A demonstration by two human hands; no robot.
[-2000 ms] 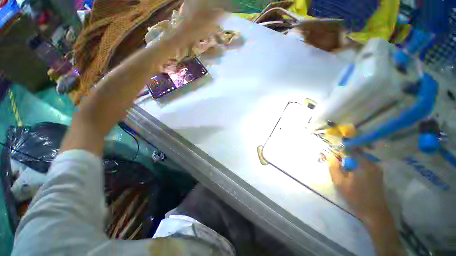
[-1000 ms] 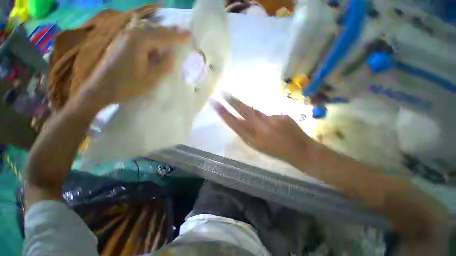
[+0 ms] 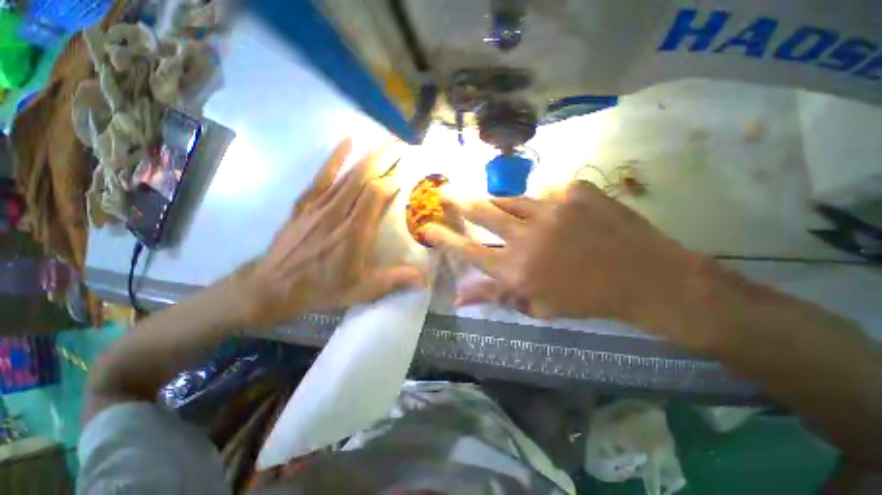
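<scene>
A plush fabric piece lies under both hands, with a small orange nubby patch (image 3: 426, 208) showing and its long white backing (image 3: 353, 377) hanging over the table's front edge. My left hand (image 3: 334, 232) holds the piece down on its left, palm down, with the fingers spread and the thumb over the white part. My right hand (image 3: 561, 251) has its fingertips on the piece at the right of the orange patch. The sewing machine head (image 3: 619, 48) is just beyond the hands. Glare and machine parts hide the needle point.
A phone (image 3: 164, 179) with a cable lies at the left beside cream plush parts (image 3: 111, 126). Brown plush (image 3: 48, 164) hangs at the far left. A blue bar (image 3: 329, 63) and blue knob (image 3: 508, 176) are close above the hands. Dark snips (image 3: 851, 232) lie at the right.
My left hand has come from the left side of the table to the machine with the white-backed piece. My right hand has come onto the piece. The view has shifted closer to the machine.
</scene>
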